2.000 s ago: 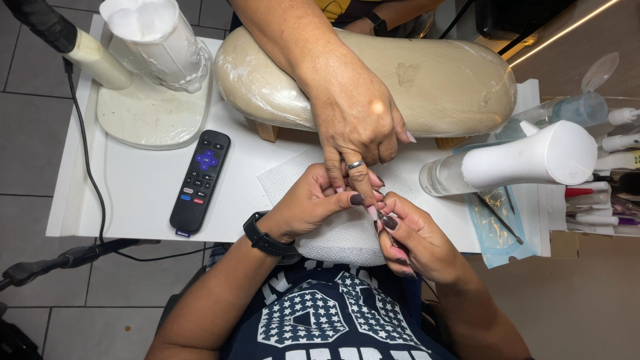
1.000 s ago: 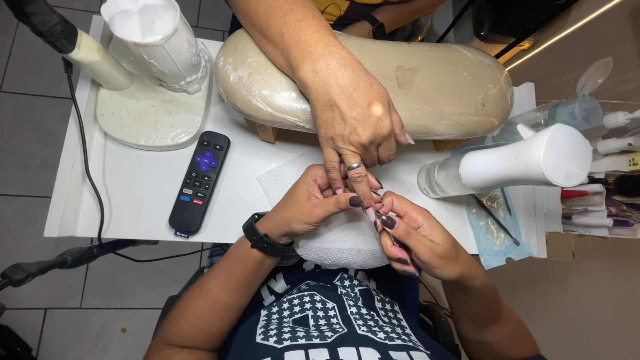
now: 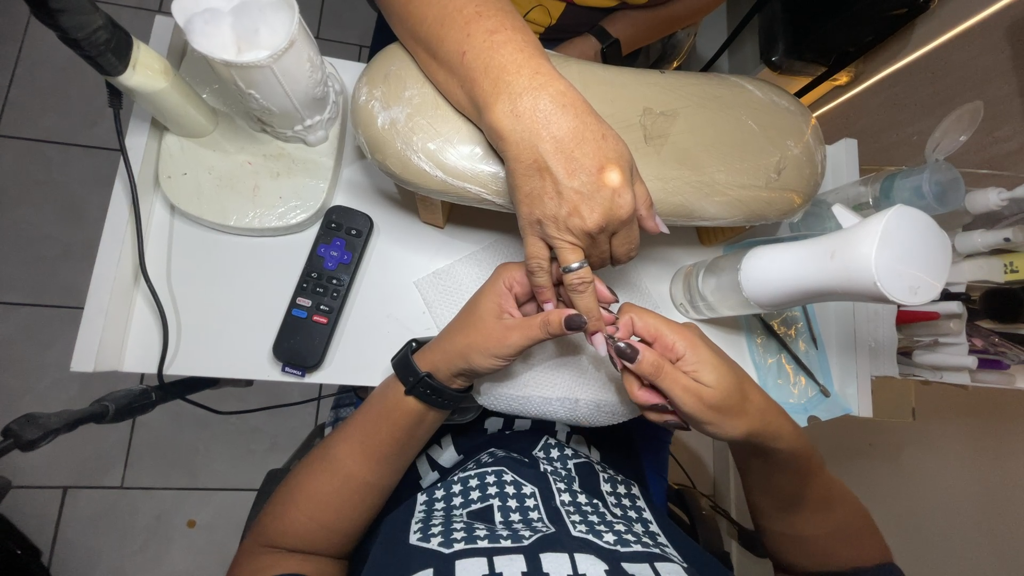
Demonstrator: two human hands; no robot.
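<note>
My left hand [image 3: 520, 316], with a black watch on its wrist, grips a finger of another person's hand [image 3: 572, 176]. That hand reaches down across a plastic-wrapped beige armrest cushion [image 3: 688, 144] and wears a silver ring [image 3: 574, 266]. My right hand [image 3: 676, 364] pinches a small metal tool [image 3: 612, 339], mostly hidden by my fingers, with its tip at the held finger's nail. Its exact kind cannot be told. Beneath the hands lies a white textured paper towel [image 3: 560, 388], partly over my lap.
A black remote control [image 3: 322, 288] lies on the white table [image 3: 216, 320], near a lamp base [image 3: 248, 184] and a white ornate cup [image 3: 264, 72]. At right are a spray bottle [image 3: 808, 260], a blue packet [image 3: 800, 360] with thin tools on it, and several pens or brushes [image 3: 944, 344].
</note>
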